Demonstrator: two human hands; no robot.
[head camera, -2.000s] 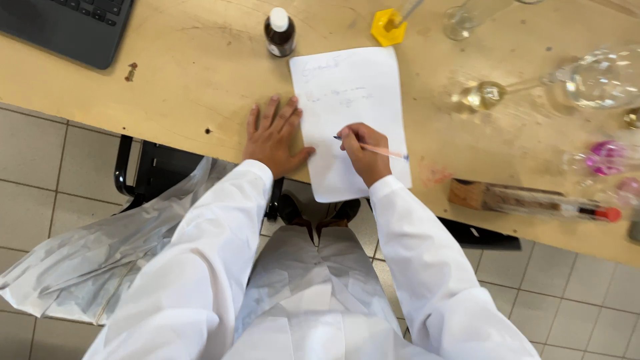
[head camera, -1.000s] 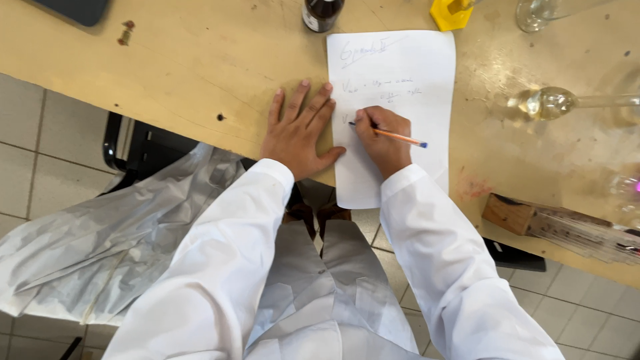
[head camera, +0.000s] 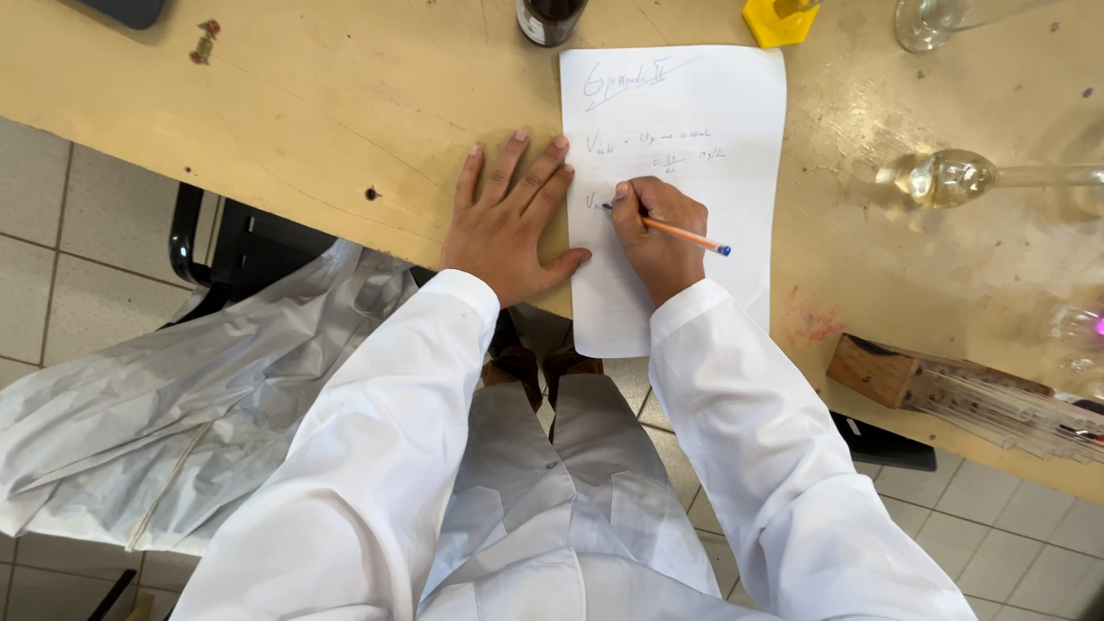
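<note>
A sheet of white paper (head camera: 673, 112) with several handwritten lines lies on the yellow tabletop (head camera: 345, 103), its lower end past the table's front edge. My right hand (head camera: 662, 233) rests on the sheet, shut on an orange ballpoint pen (head camera: 686, 234) with a blue end. The pen's tip is at a short line of writing near the left margin. Flat on the table at the sheet's left side is my left hand (head camera: 513, 220), fingers spread, its thumb reaching onto the paper. It holds nothing.
A dark bottle (head camera: 549, 21) and a yellow hexagonal base (head camera: 779, 23) stand beyond the sheet. To the right are a glass bulb with pale yellow liquid (head camera: 953, 178), a glass base (head camera: 923, 24) and a wooden rack with clear tubes (head camera: 871, 371). A grey cover (head camera: 216, 414) hangs over a chair at left.
The pen tip has moved slightly right along the lower line, and letters now show after its first one. My left hand stays at the sheet's edge. The view has moved closer since the oldest frame.
</note>
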